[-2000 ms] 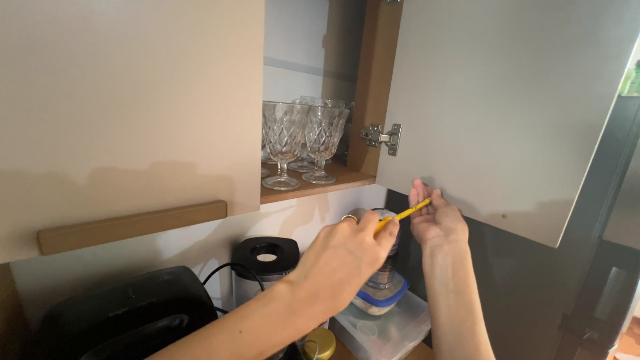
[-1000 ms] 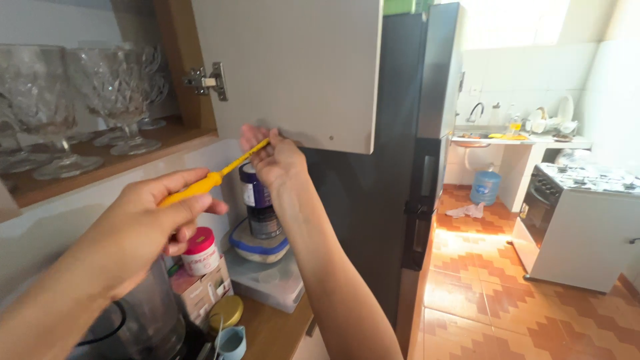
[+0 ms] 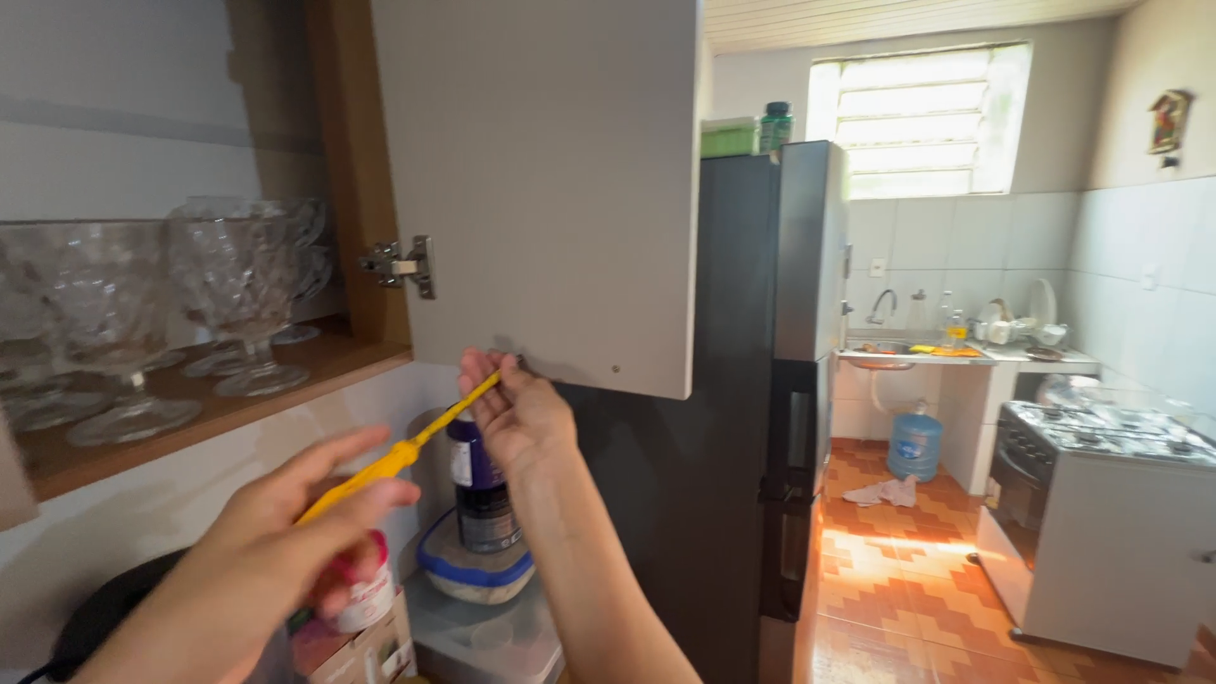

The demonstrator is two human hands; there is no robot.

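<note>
My left hand (image 3: 275, 532) comes from the lower left around the handle of a yellow screwdriver (image 3: 404, 454), its fingers partly spread. At the lower edge of the open cabinet door (image 3: 551, 190), my right hand (image 3: 513, 404) pinches the shank near the tip between thumb and fingers, palm up. The tip is hidden by the fingertips, so whether it touches a screw cannot be told. A small dark screw or hole (image 3: 616, 369) shows in the door right of that hand. A metal hinge (image 3: 404, 267) joins the door to the wooden cabinet side.
Cut-glass goblets (image 3: 242, 294) stand on the cabinet shelf (image 3: 218, 408) at left. Below are a dark purple container (image 3: 480, 484), a blue-lidded tub (image 3: 475, 560) and a pink-lidded jar (image 3: 366, 594). A dark fridge (image 3: 731, 427) stands behind the door; a stove (image 3: 1111, 532) is farther right.
The view has turned far to the right since the oldest frame. Over the last second, my left fingers have loosened and spread around the handle. My right hand stays at the door's lower edge.
</note>
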